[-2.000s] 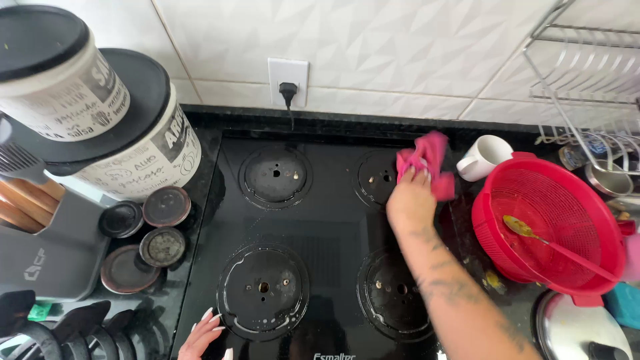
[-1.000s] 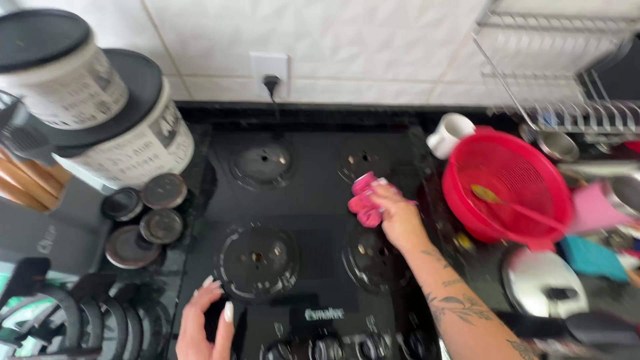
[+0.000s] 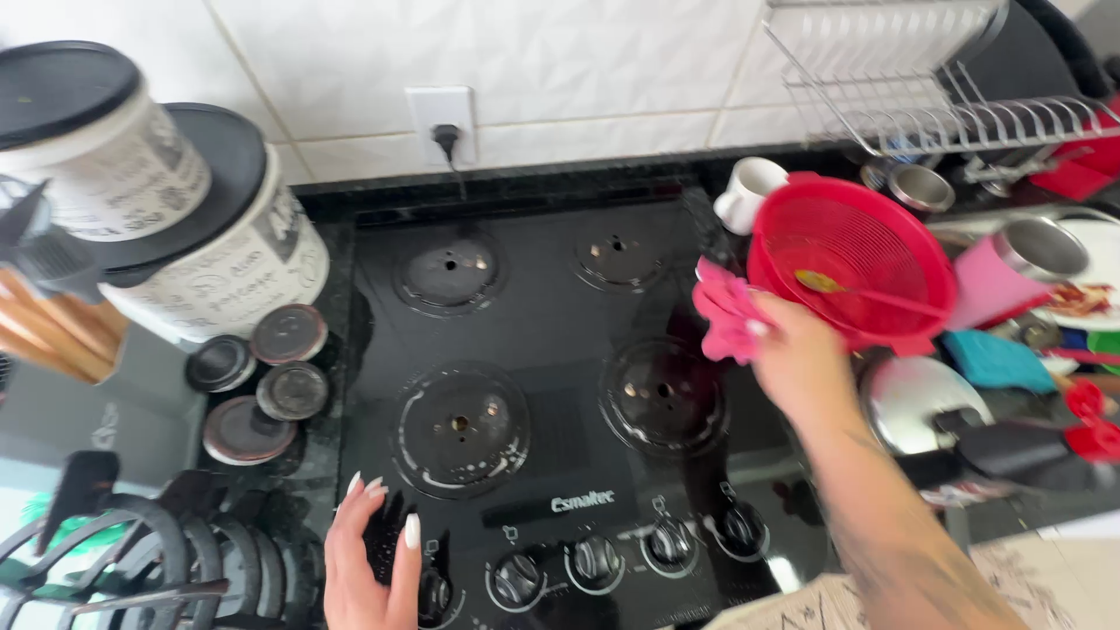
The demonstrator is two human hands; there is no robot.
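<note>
A bunched pink cloth is gripped in my right hand, over the right edge of the black glass cooktop. The cooktop has bare burner wells; the front left well shows whitish wet marks and drops. My left hand is at the cooktop's front left corner beside a control knob, thumb and fingers apart, holding nothing. Several round burner caps lie on the dark stone counter to the left.
Two lidded white tubs are stacked at left, near a grey utensil holder and cast pan supports. At right are a white mug, red colander, metal lid and wire dish rack. A plug sits in the wall socket.
My right hand has moved with the pink cloth from between the right-hand burner wells to the cooktop's right edge. The left hand remains by the front left corner.
</note>
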